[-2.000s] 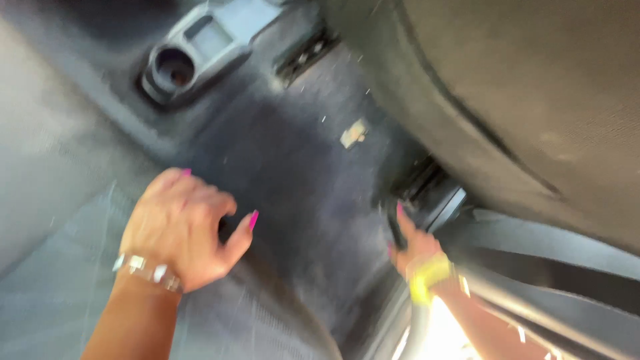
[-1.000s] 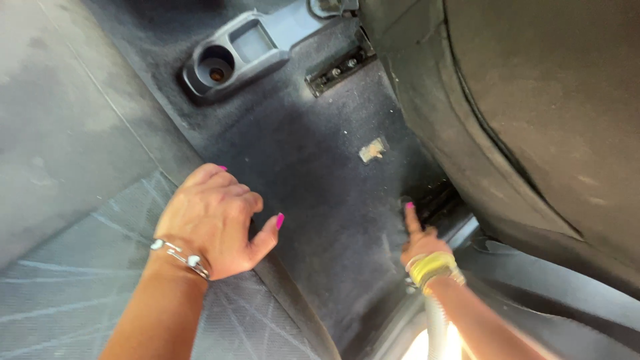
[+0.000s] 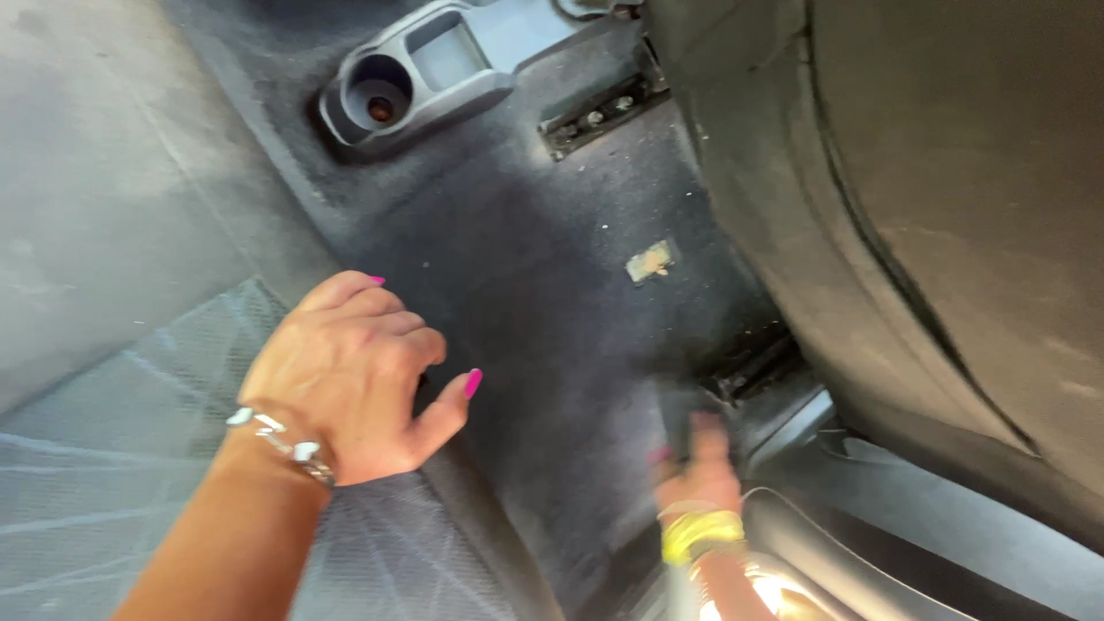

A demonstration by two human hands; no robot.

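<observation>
My left hand (image 3: 362, 379), with a bracelet at the wrist, rests on the front edge of a patterned car seat (image 3: 172, 466), its fingers curled over the edge. Low over the dark floor carpet (image 3: 509, 285), near the door side, my right hand (image 3: 699, 470) is blurred. A dark, smeared shape lies at its fingertips; whether the hand holds it I cannot tell. A yellow band circles that wrist. On the carpet between the hands and the seat in front lies a small pale scrap (image 3: 652, 261) with crumbs around it.
A grey console with a cup holder (image 3: 378, 93) stands at the top. Beside it is a bolted seat rail (image 3: 599, 116). The back of another seat (image 3: 940, 190) fills the right side. A second rail end (image 3: 750, 371) and the door sill (image 3: 811, 552) lie at lower right.
My right hand pointed with one finger near the rail end a second ago; now it is lower, beside the sill, and blurred. The left hand keeps its place on the seat edge.
</observation>
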